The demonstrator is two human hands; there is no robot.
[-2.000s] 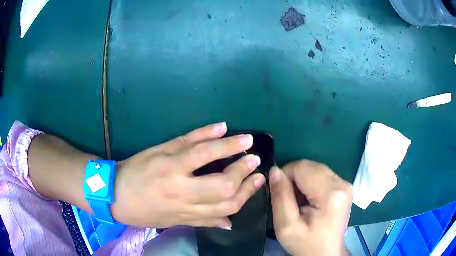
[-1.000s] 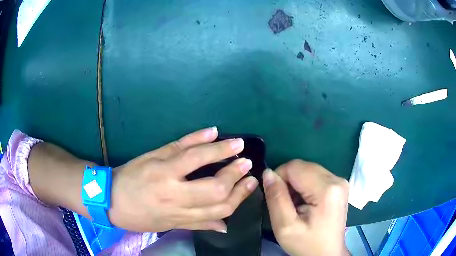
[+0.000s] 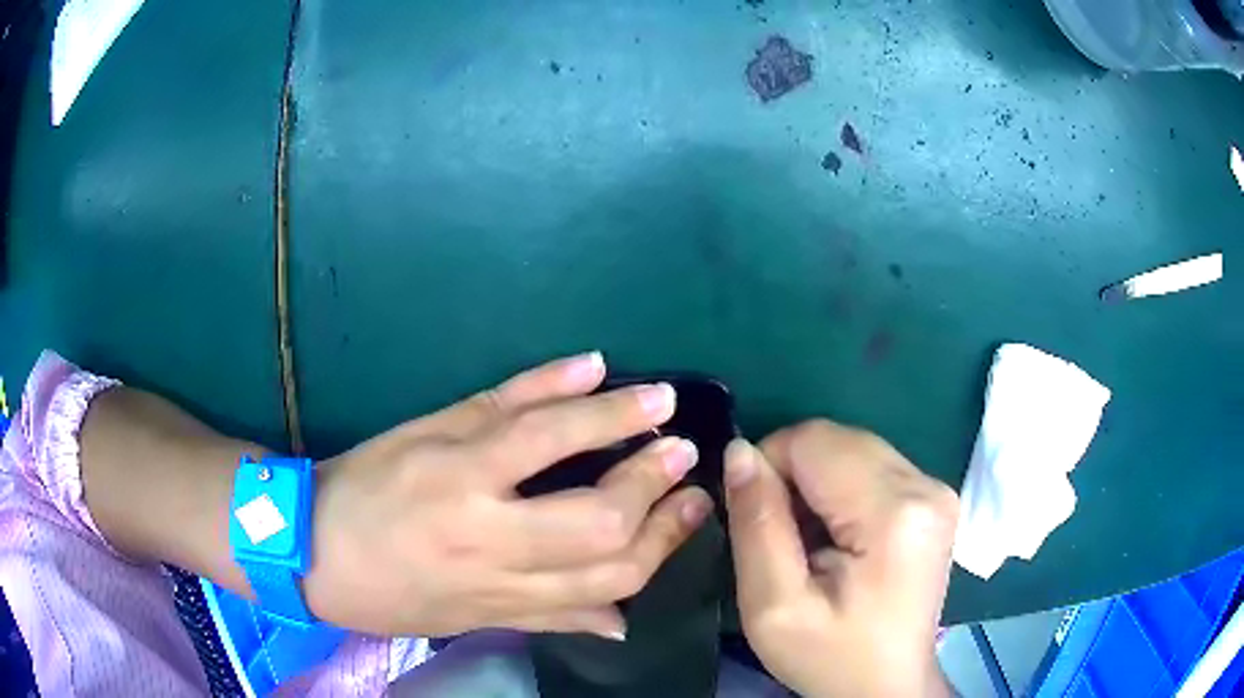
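Observation:
A black glossy phone screen assembly [image 3: 669,600] lies over the front edge of the green mat, its near end cut off by the picture's bottom edge. My left hand [image 3: 478,511] lies flat across it, fingers spread over its upper part and pressing it down. My right hand [image 3: 839,545] is at the screen's right edge near the upper corner, thumb and forefinger pinched together. Whatever is between those fingertips is hidden. A blue wrist strap [image 3: 274,525] with a pale square is on my left wrist.
A folded white wipe [image 3: 1026,457] lies right of my right hand. A white blade-like stick [image 3: 1173,277] with a dark end lies beyond it. A clear container [image 3: 1139,34] is at the top right. White paper [image 3: 85,48] is at the top left. Blue bins [image 3: 1146,634] show below the bench edge.
My right hand's fingertips have shifted slightly up along the screen's right edge. My left hand stays on the screen. The whole view has shifted slightly.

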